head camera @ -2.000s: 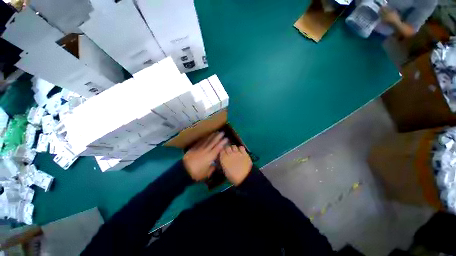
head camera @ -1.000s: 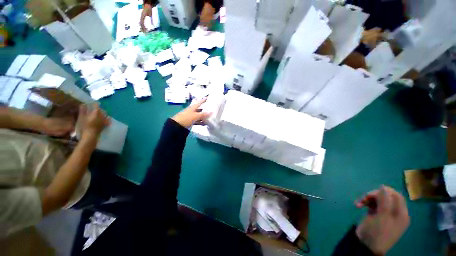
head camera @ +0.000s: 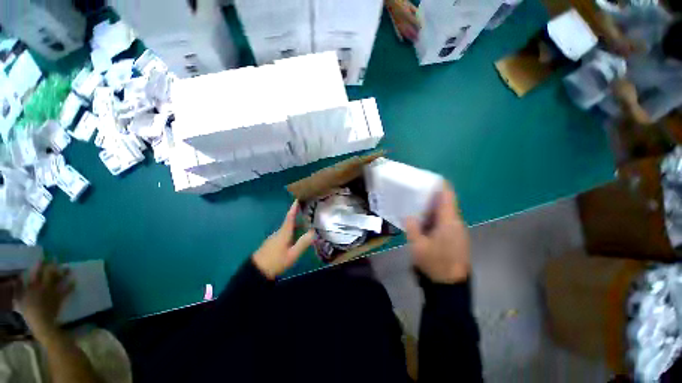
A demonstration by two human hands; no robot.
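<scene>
An open retail box point(head camera: 333, 179) lies in front of me at the table's near edge, brown kraft inside, flaps spread. A bagged device point(head camera: 340, 221) with a white strip on top lies in it. My left hand point(head camera: 279, 243) is at the box's left side, thumb and fingers apart, holding nothing. My right hand point(head camera: 443, 239) grips a small white inner box point(head camera: 400, 191), tilted and slightly blurred, at the right end of the retail box. Part of the retail box's right side is hidden behind it.
A row of white inner boxes point(head camera: 258, 101) stands just beyond. Tall retail boxes point(head camera: 310, 30) stand behind it. Loose white packets point(head camera: 120, 149) and a green heap point(head camera: 46, 99) lie left. Other people's hands point(head camera: 45, 288) work left, far and right. Brown cartons point(head camera: 598, 292) stand right.
My left hand has moved from the row of white boxes to the open retail box. My right hand, holding nothing visible one second ago, now grips a small white box over it. The view has swung right.
</scene>
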